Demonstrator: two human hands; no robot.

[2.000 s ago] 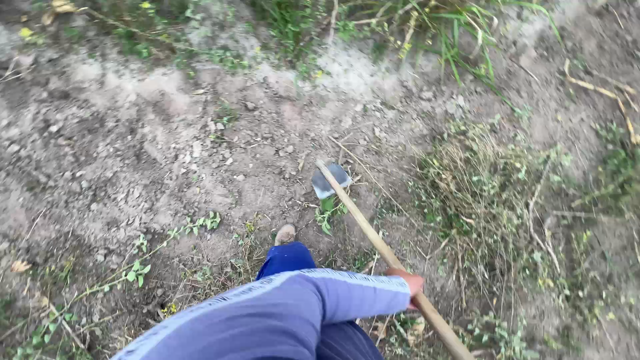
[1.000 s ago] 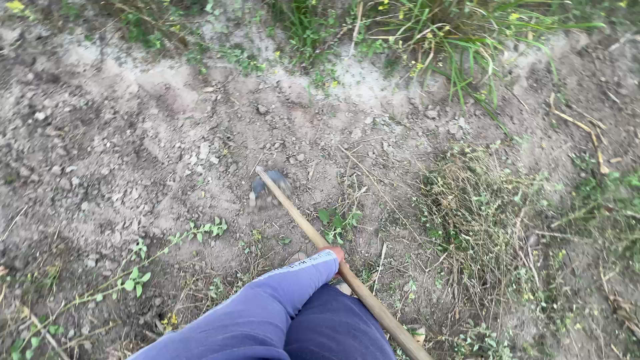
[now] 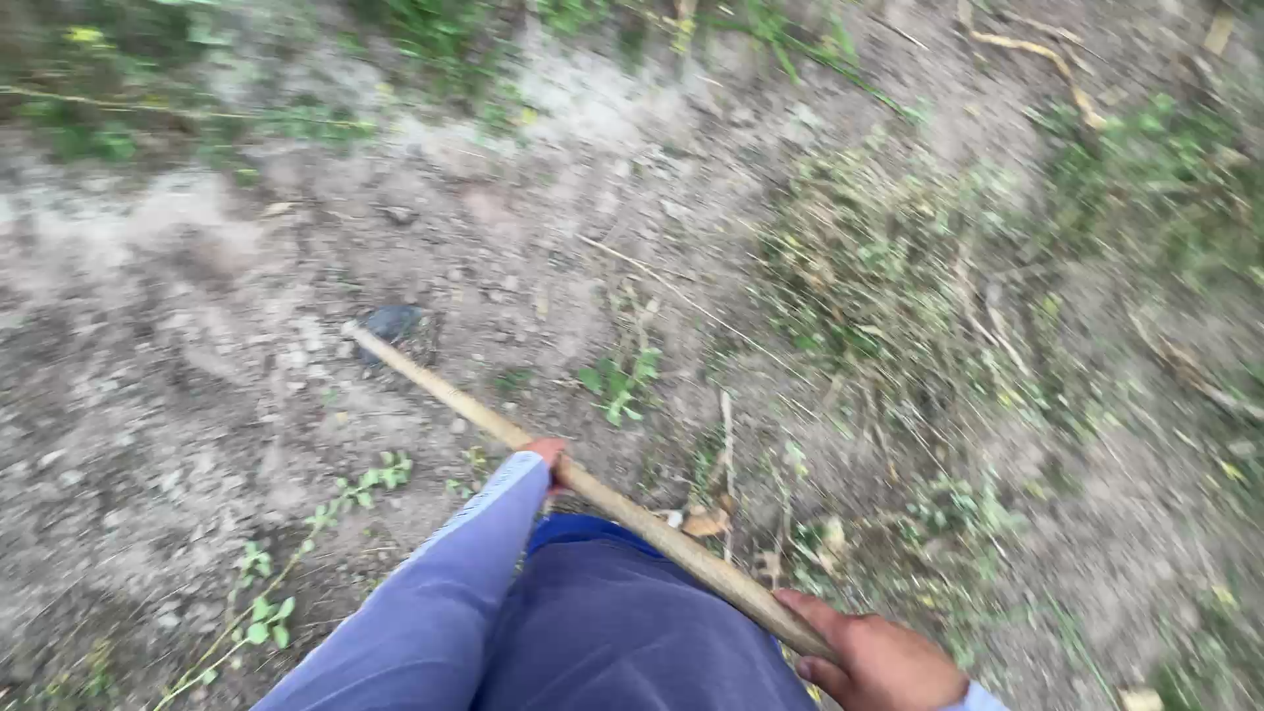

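Observation:
A long wooden handle (image 3: 642,518) runs diagonally across the view, from the upper left down to the lower right. At its far end a dark metal blade (image 3: 391,323), seemingly a hoe's, is at the soil. My left hand (image 3: 549,462) grips the handle around its middle, with the sleeve partly hiding the hand. Near the lower right, my right hand (image 3: 869,647) is closed around the thicker near part of the handle. Motion blur softens the blade, so its exact contact with the ground cannot be told.
Loose, stony soil (image 3: 168,395) surrounds the blade. A small green weed (image 3: 622,383) grows right of the handle, and a leafy trailing stem (image 3: 296,563) lies at lower left. Dry, tangled weeds (image 3: 869,276) heap at the right. Grass (image 3: 425,49) lines the top.
The blade has moved left over the soil, away from the small green weed it was beside in the oldest frame. My right hand has come into view on the handle.

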